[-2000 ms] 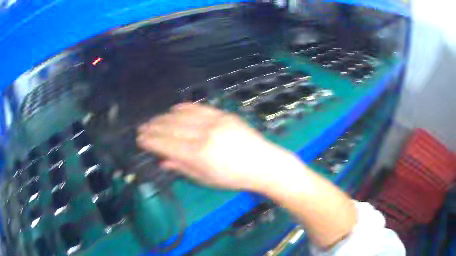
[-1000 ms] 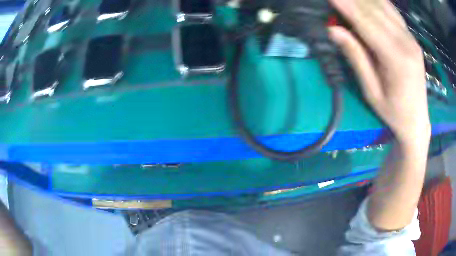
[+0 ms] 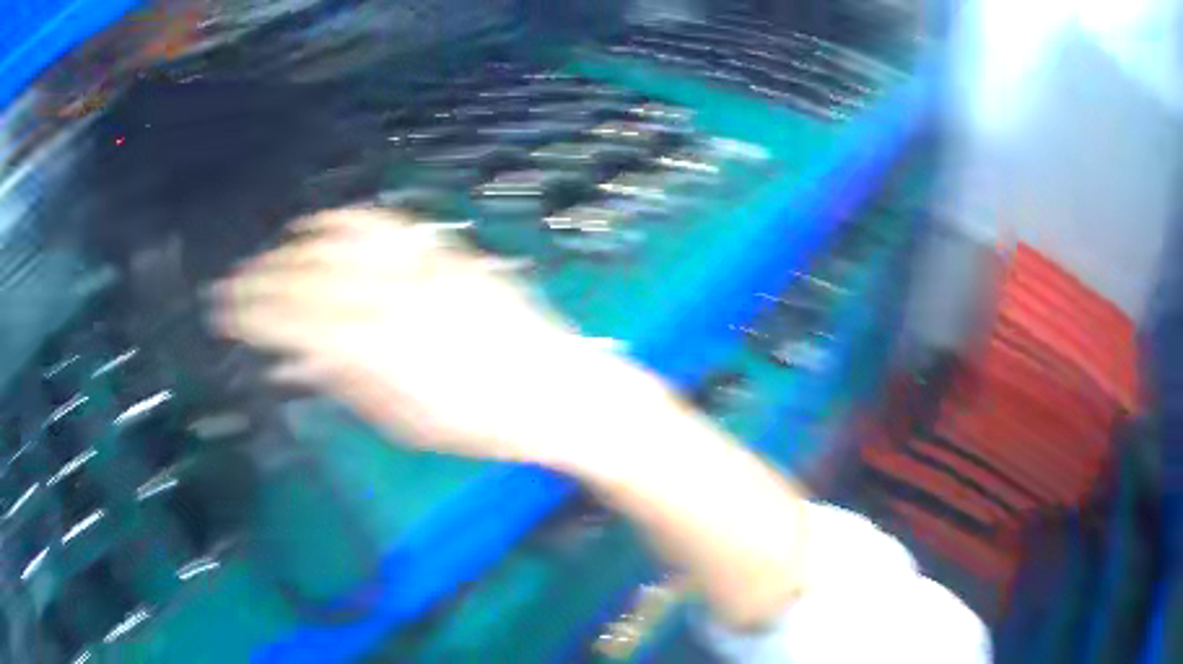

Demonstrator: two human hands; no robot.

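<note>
My right hand [image 3: 389, 324] reaches in from the lower right over the green shelf [image 3: 675, 279], palm down and strongly blurred. Its fingertips are at a dark mass of cables [image 3: 195, 247] at mid-shelf; whether they hold anything cannot be told. Blurred smartwatch bodies [image 3: 84, 525] lie in rows at the lower left of the hand. More watch bodies [image 3: 577, 221] lie in rows beyond it. My left hand is not in view.
The rack's blue metal edge [image 3: 727, 298] runs diagonally below the forearm. A lower shelf with small blurred items [image 3: 798, 337] shows beneath it. Stacked orange-red trays [image 3: 1038, 402] stand at the right. A tiny red light [image 3: 119, 140] shows at the upper left.
The view has swung from close over the shelf edge back to a wider, tilted one. My right hand now appears left of centre, and the cable loop in front is blurred.
</note>
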